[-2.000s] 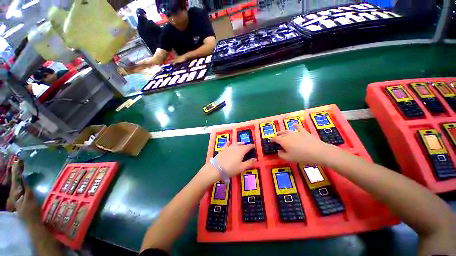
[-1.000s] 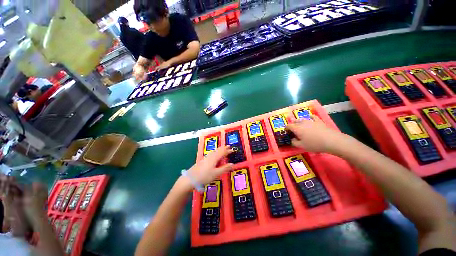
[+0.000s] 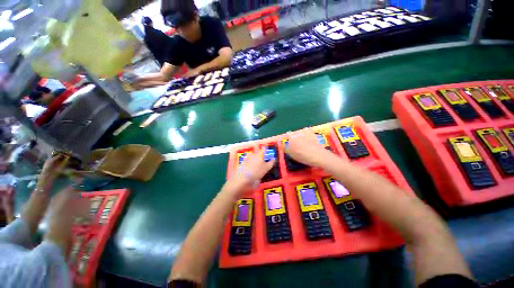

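A red-orange phone tray [image 3: 282, 256] lies in front of me with two rows of keypad phones. The near row shows four phones with lit purple, pink, blue and pinkish screens, such as the phone [image 3: 313, 211]; its right end pocket holds no phone. The far row's screens are blue, as on the right end phone [image 3: 351, 140]. My left hand [image 3: 252, 169] lies over the left phones of the far row, fingers on or just above them. My right hand [image 3: 304, 149] is over the middle phones of that row and partly hides them. Fingertip contact is blurred.
A second phone tray [image 3: 420, 135] is at the right. One loose phone [image 3: 263, 118] lies on the green bench beyond my tray. A cardboard box [image 3: 132, 163] and another red tray [image 3: 107, 225] are at left, with a neighbour's arms over it. A person works across the bench beside stacked black trays [image 3: 276, 59].
My right hand has moved left from the far row's right end to its middle, uncovering the right end phone. My left hand has moved slightly right and up. The neighbour's arms at left have moved.
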